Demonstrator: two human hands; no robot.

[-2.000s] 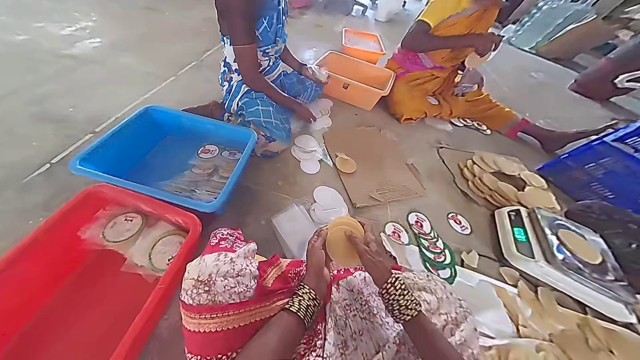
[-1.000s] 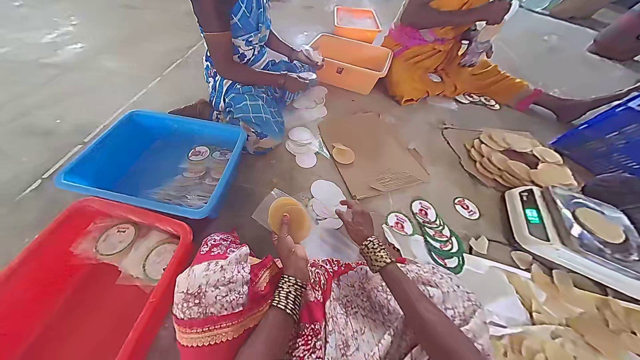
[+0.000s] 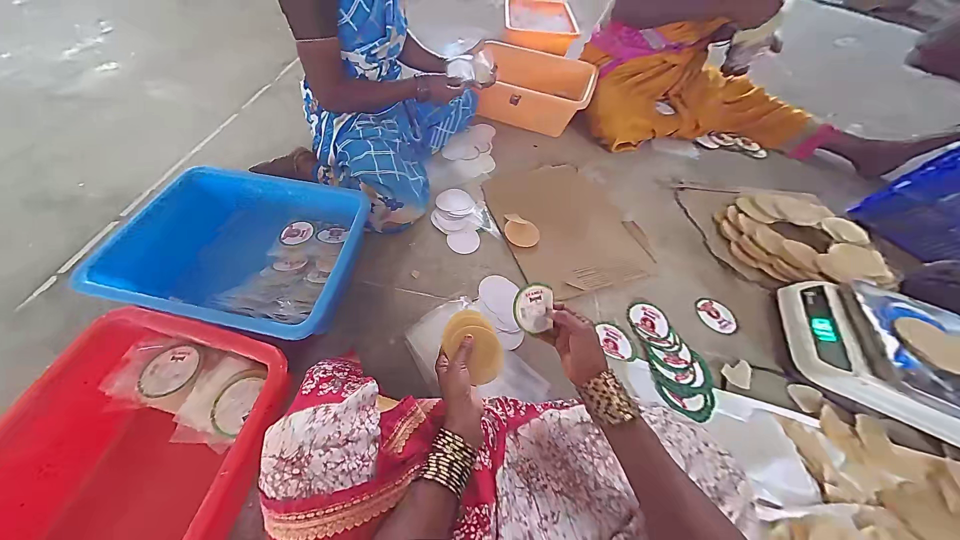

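Observation:
My left hand [image 3: 461,382] holds several thin, round tan discs [image 3: 472,345], fanned a little, over my lap. Between the thumb and fingers of my right hand [image 3: 577,345] is a round label with a green edge [image 3: 534,308], just right of the discs. Beneath and behind the discs lie clear plastic bags [image 3: 514,375] and a group of plain white paper circles [image 3: 499,300]. Right of my right hand, a fanned row of green-edged round labels [image 3: 671,360] lies on the floor, with a single label [image 3: 716,316] beside it.
At left stand a red tub [image 3: 142,465] and a blue tub [image 3: 217,247], both with packed discs. Ahead are a cardboard sheet [image 3: 570,225], an orange crate [image 3: 536,86] and two seated people. At right are a digital scale [image 3: 817,352], ringed disc stacks [image 3: 802,236] and broken tan pieces [image 3: 885,465].
Two seconds ago both my hands held the discs together. They are now apart, the left keeping the discs, and the right has taken hold of a green-edged label.

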